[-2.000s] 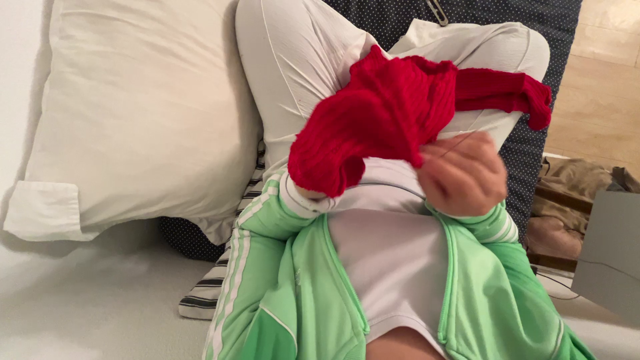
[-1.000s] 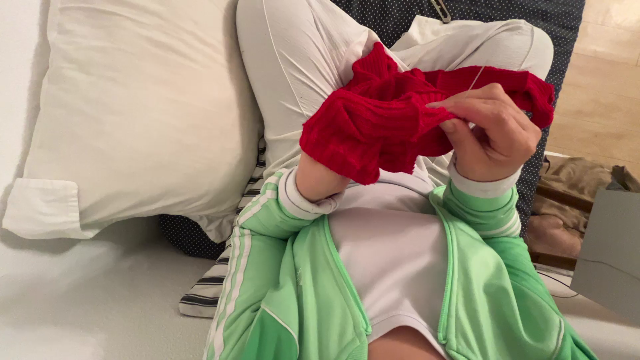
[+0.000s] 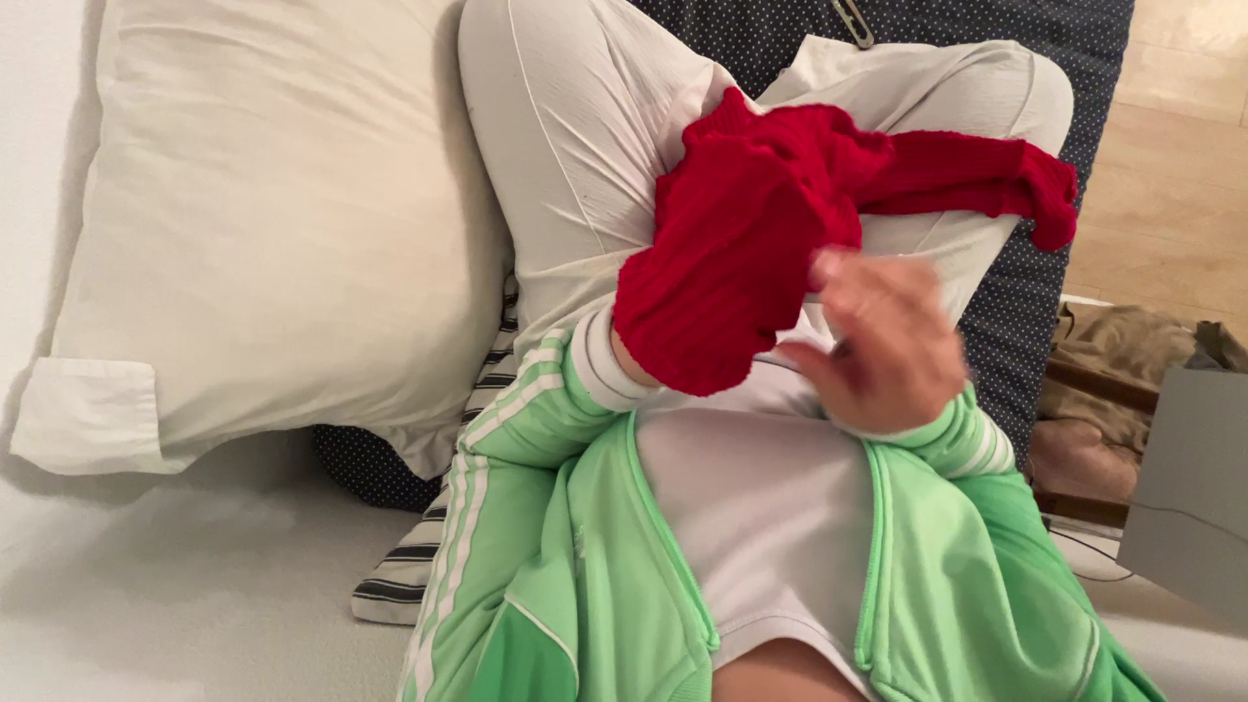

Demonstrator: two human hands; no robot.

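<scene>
A red ribbed knit garment (image 3: 731, 244) lies over my lap, and one long narrow part of it stretches right across my knee. My left hand is inside or under the knit, its fingers hidden; only the wrist (image 3: 632, 359) shows at the white cuff. Just right of the fabric's edge is my right hand (image 3: 882, 341), blurred, with thumb and fingers apart. Whether a fine thread or needle is at its fingertips cannot be told.
A cream pillow (image 3: 283, 224) lies at my left over a striped cushion (image 3: 390, 585). A metal clip-like object (image 3: 855, 23) rests on the dotted dark mattress (image 3: 1014, 331). A grey panel (image 3: 1194, 487) and brown cloth (image 3: 1111, 361) are at the right.
My right hand was pinching at the knit's edge one second ago; now it is lower, with its fingers apart. The knit over my left hand has turned and spread out.
</scene>
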